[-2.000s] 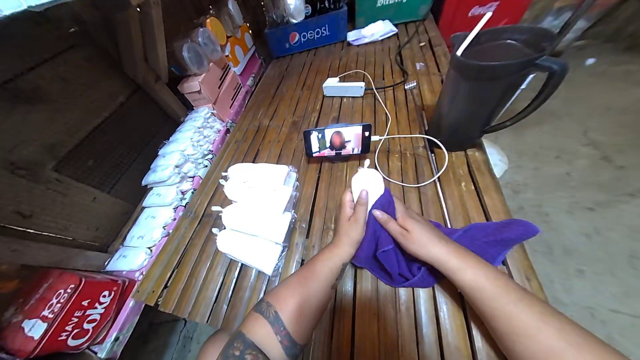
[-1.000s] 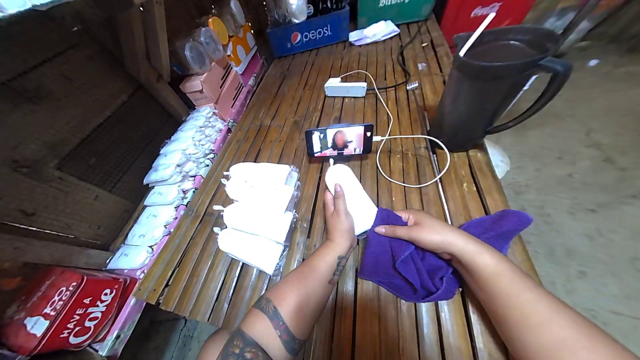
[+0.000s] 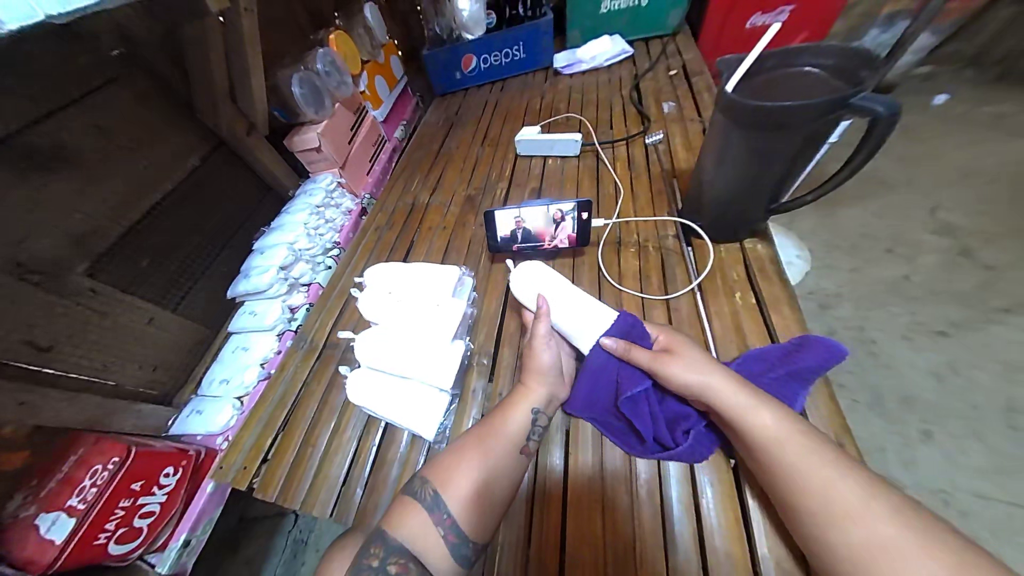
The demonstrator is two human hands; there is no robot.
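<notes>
A long white filled plastic bag, knotted at its upper left tip, lies tilted between my hands. My left hand grips it from below and the left side, thumb on top. My right hand holds a purple cloth around the bag's lower right end. The rest of the cloth hangs over the slatted bamboo table and trails to the right. Several similar white bags lie in a stack to the left of my left hand. Just beyond the held bag, a phone stands sideways with its screen lit.
A white cable loops from the phone to a power strip. A dark pitcher with a stick inside stands at the right edge. Small white bags line a shelf at left. A blue Pepsi crate and a folded cloth lie at the back.
The cloth covered much of the bag two seconds ago; now more of the white bag shows. My left hand has moved down and left from its earliest place, and the phone's picture has changed.
</notes>
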